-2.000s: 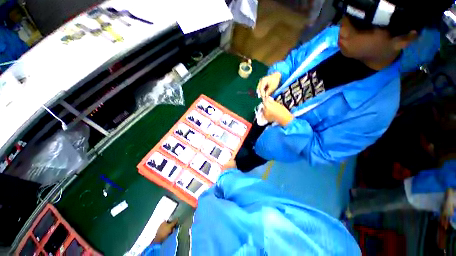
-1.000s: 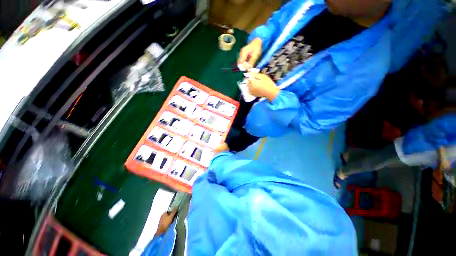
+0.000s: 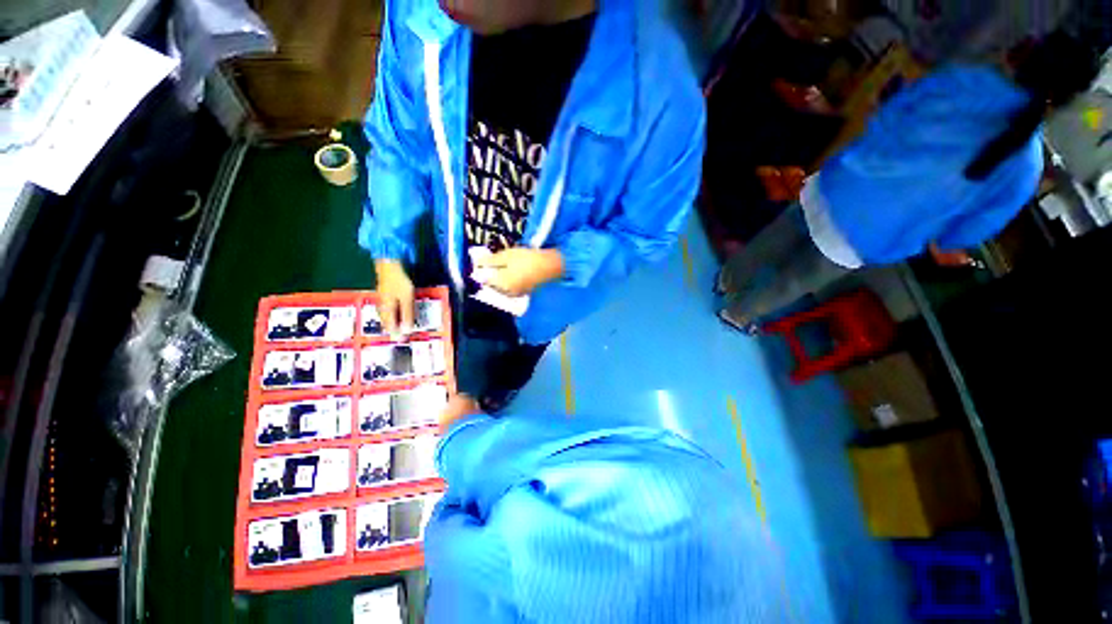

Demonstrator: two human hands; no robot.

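Observation:
A red-orange phone tray (image 3: 354,488), with two rows of five slots, lies on the green mat. White-framed open phone assemblies (image 3: 299,421) with black and grey parts fill its slots. My right hand (image 3: 457,411) is at the tray's right edge, mostly hidden by my blue sleeve; its fingers cannot be made out. The end of a white label strip (image 3: 378,606) shows at the bottom edge of the picture, just below the tray. My left hand is out of the picture.
A co-worker in a blue smock stands beyond the tray, one hand (image 3: 394,299) over its far right slot, the other holding white paper (image 3: 500,299). A tape roll (image 3: 335,163) and crinkled clear plastic (image 3: 165,360) lie left of them. Another person stands farther right.
My view has turned to the right. My left hand, the blue pen and the left-hand tray have left the picture. The co-worker's one hand has moved down to the phone tray.

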